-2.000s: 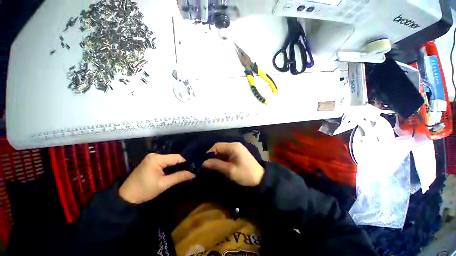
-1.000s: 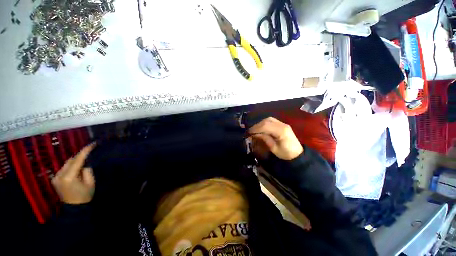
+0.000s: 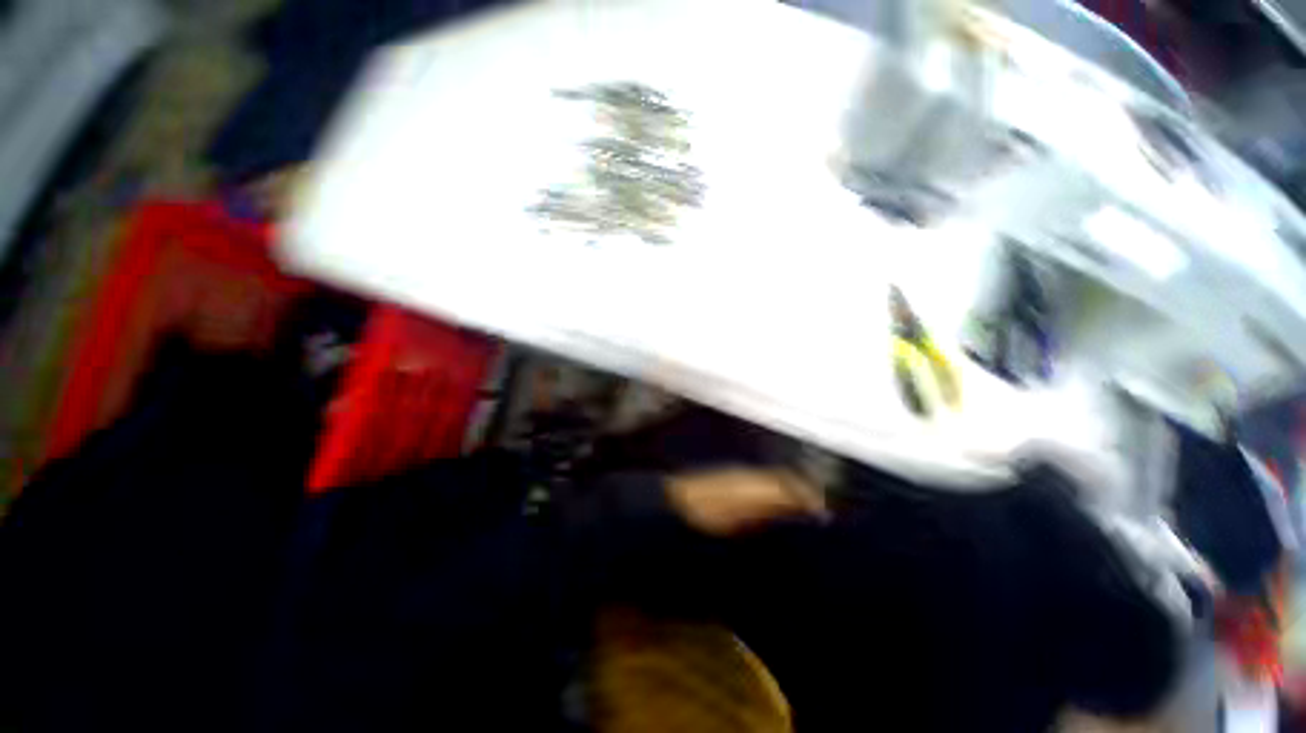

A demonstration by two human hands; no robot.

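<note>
The head view is strongly blurred. My right hand (image 3: 745, 498) is a smeared patch in front of the table edge, at the end of a dark sleeve from the right. Its fingers cannot be made out, nor whether it holds anything. My left hand does not show. Dark cloth (image 3: 416, 573) fills the lower left and blends with the sleeves; where garment ends and sleeve begins cannot be told.
A heap of small metal pieces (image 3: 630, 165) lies on the white table (image 3: 473, 201). Yellow-and-black pliers (image 3: 924, 370) and dark-handled scissors (image 3: 1020, 315) lie near the white sewing machine (image 3: 1146, 244). Red crates (image 3: 408, 387) stand below the table at left.
The view has swung left, so the table appears farther right and tilted. My left hand has gone from sight. My right hand now shows blurred near mid-frame; dark cloth covers more of the lower left.
</note>
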